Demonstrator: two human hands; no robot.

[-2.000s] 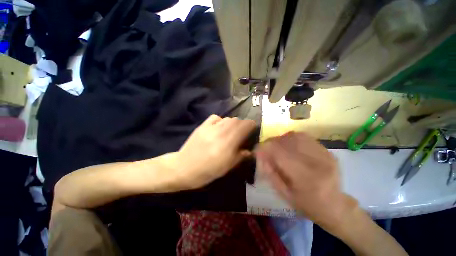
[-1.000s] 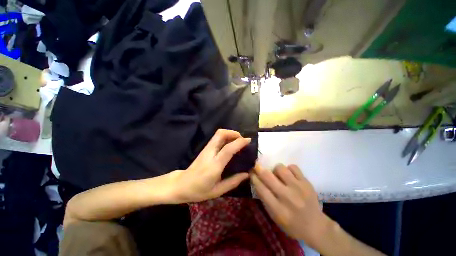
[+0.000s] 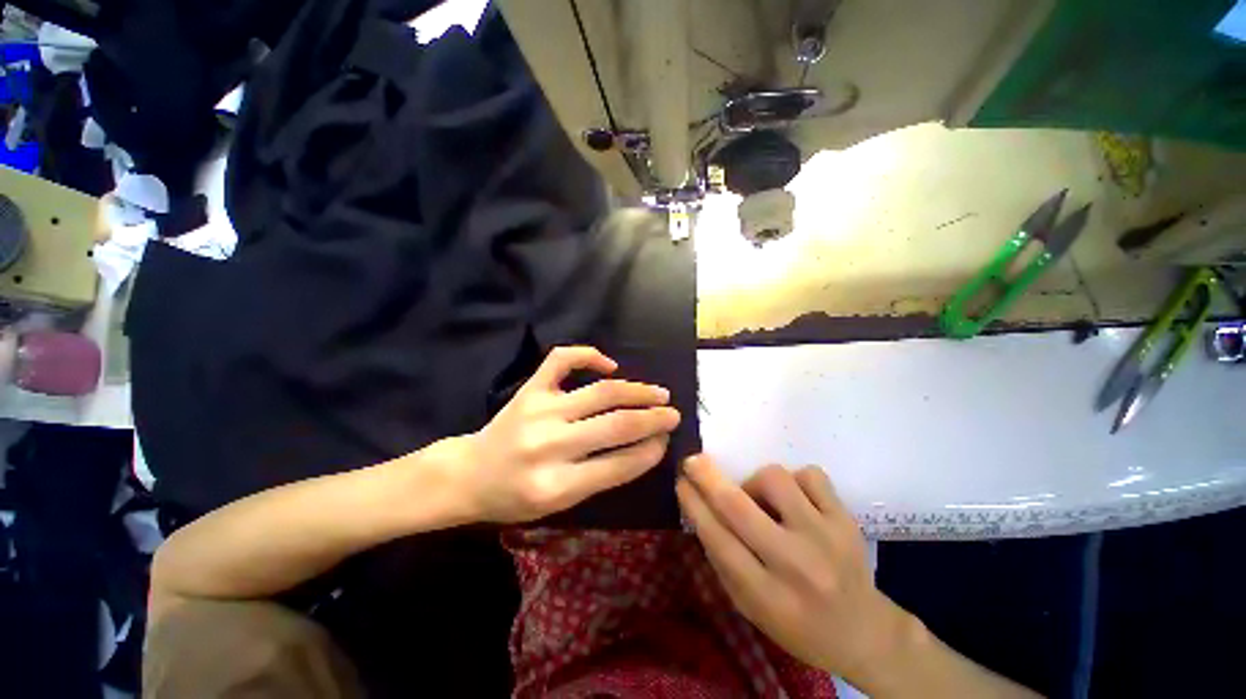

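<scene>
A large black fabric piece (image 3: 369, 301) covers the left of the table and runs under the presser foot (image 3: 679, 216). Its straight right edge comes from the foot toward me. My left hand (image 3: 574, 444) lies on the fabric near that edge, fingers spread, palm down. My right hand (image 3: 786, 546) pinches the fabric's edge at its near corner, beside the left fingertips. The beige sewing machine head (image 3: 875, 68) stands above the foot. The needle itself is too small to tell.
Green thread snips (image 3: 1011, 266) lie on the cream machine bed (image 3: 847, 280). Yellow-green snips (image 3: 1161, 352) lie farther right, near a small metal part (image 3: 1227, 341). A yellow-cream box (image 3: 48, 239) and a pink spool (image 3: 58, 363) are at left. The white table edge (image 3: 1025, 523) has ruler marks.
My left hand has flattened from a raised, curled grip onto the fabric. The fabric by the foot lies smoother, its folds opened out. My right hand stays at the edge, lower than in the earliest frame.
</scene>
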